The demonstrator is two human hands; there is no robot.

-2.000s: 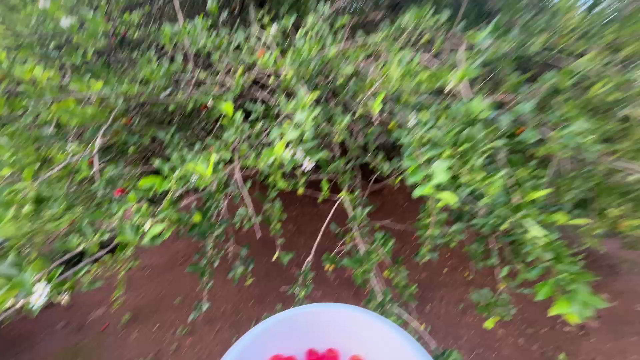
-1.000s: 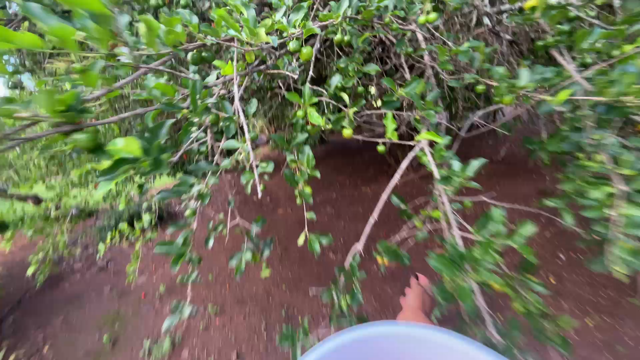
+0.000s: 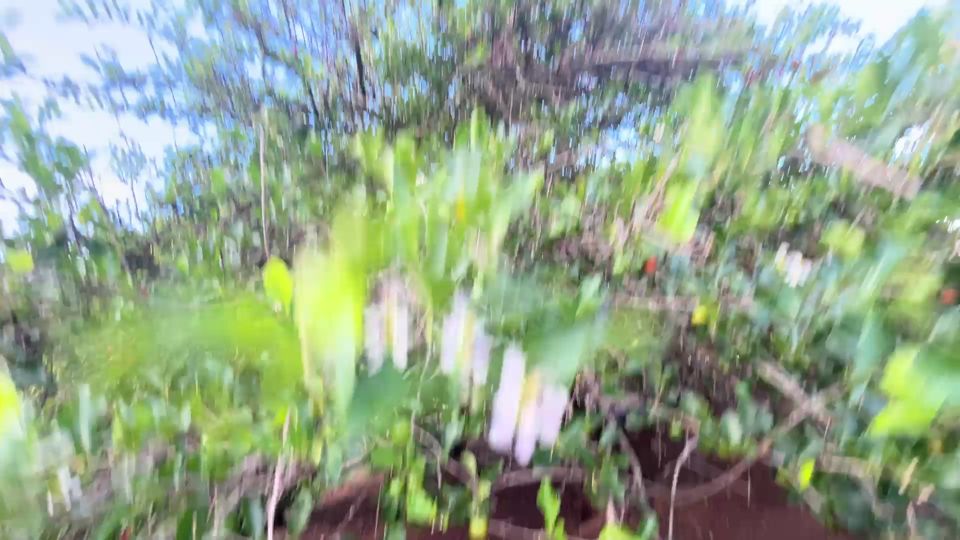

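Neither my left hand nor my right hand shows in the head view, so what they hold cannot be told. Strong blur covers the whole view. Pale pinkish-white flowers (image 3: 529, 405) hang among green leaves near the middle. A small red fruit (image 3: 650, 265) shows right of centre, with a yellow fruit or leaf (image 3: 700, 314) below and to its right. Another reddish spot, perhaps a fruit (image 3: 949, 295), lies at the right edge.
Leafy bushes fill most of the view. A thick branch (image 3: 862, 161) slants at the upper right, and thin bare branches (image 3: 780, 435) cross low on the right. Reddish-brown soil (image 3: 720, 502) lies beneath. Sky shows through the foliage at the top.
The view has swung up strongly. The white bowl-like container, which held red fruits two seconds ago, and the bare foot seen one second ago are out of view.
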